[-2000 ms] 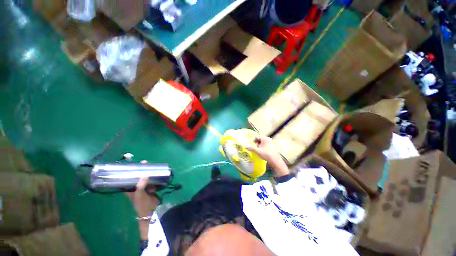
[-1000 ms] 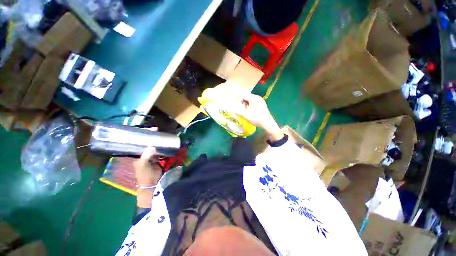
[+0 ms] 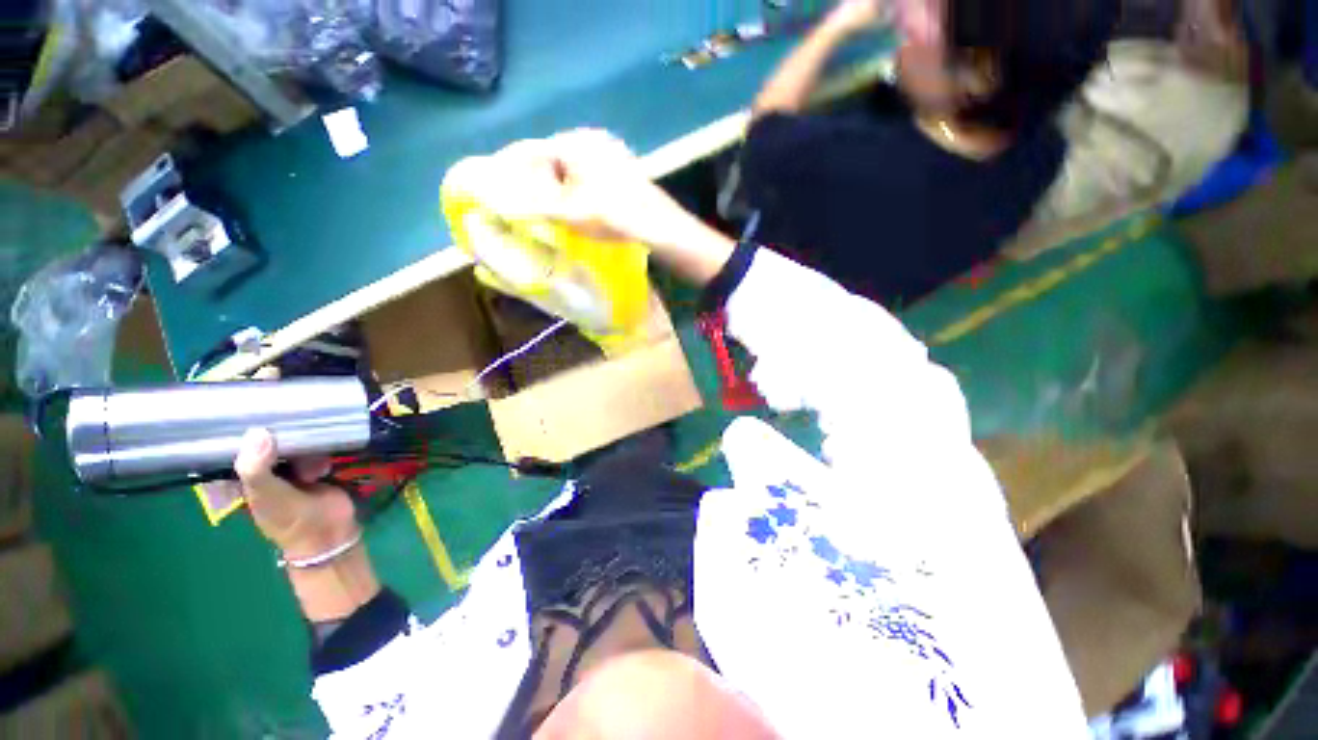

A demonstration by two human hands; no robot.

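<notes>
My left hand (image 3: 296,506) is closed around a silver metal cylinder (image 3: 217,427), held level at the left with thin black cords along it. My right hand (image 3: 578,188) holds the yellow fan (image 3: 557,275) near the green bench's front edge. The fan is blurred, and my hand covers part of it. A thin white cord runs from the fan down to the left, towards the cylinder.
The green-topped bench (image 3: 578,80) has pale edging, a metal fixture (image 3: 188,239), a white card (image 3: 346,132) and plastic bags (image 3: 434,36). An open carton (image 3: 600,405) stands below its edge. A seated person in black (image 3: 867,188) is at the right.
The view has turned towards the bench, and the seated person has come into view. The fan is now higher and by the bench edge. The cylinder appears farther left. Both hands keep their hold.
</notes>
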